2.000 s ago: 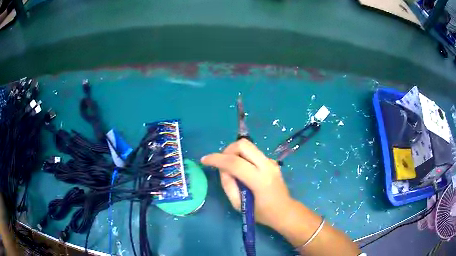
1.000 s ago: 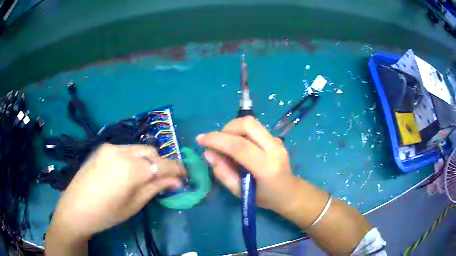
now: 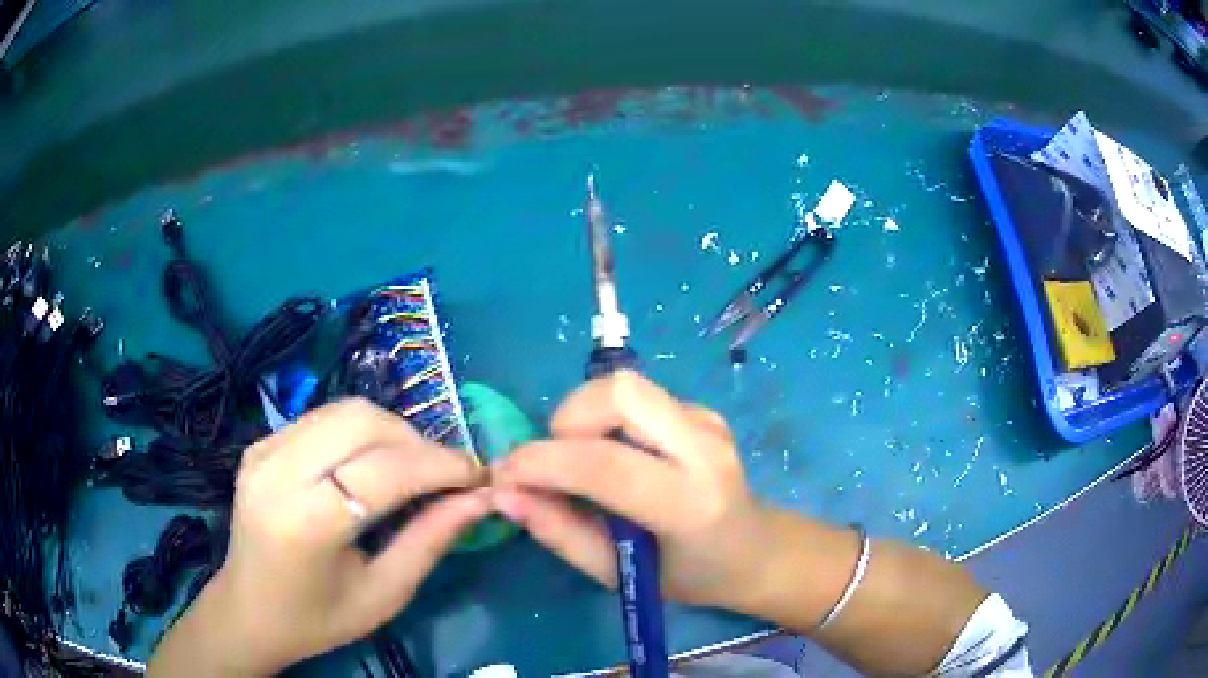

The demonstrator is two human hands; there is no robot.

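The blue circuit board panel (image 3: 421, 347) lies left of centre with a white edge and short coloured wires across it. Black USB cables (image 3: 212, 384) run from its left side. My left hand (image 3: 338, 517) is over the panel's near end, fingertips pinched together; what is between them is too small to tell. My right hand (image 3: 649, 490) holds the dark blue soldering iron (image 3: 636, 583), its silver barrel and tip pointing away from me. My right thumb and forefinger meet my left fingertips. The green round spool (image 3: 493, 413) is partly hidden under panel and hands.
Dark snips (image 3: 782, 285) with a white piece at one end lie right of the iron. A blue tray (image 3: 1017, 285) with a dark box, papers and a yellow sponge (image 3: 1080, 325) stands at right. A large cable pile (image 3: 40, 450) lies at far left. White scraps dot the bench (image 3: 861, 424).
My left hand has come in from out of view over the panel's near end. My right hand has moved left with the iron, and the fingertips of both hands now meet.
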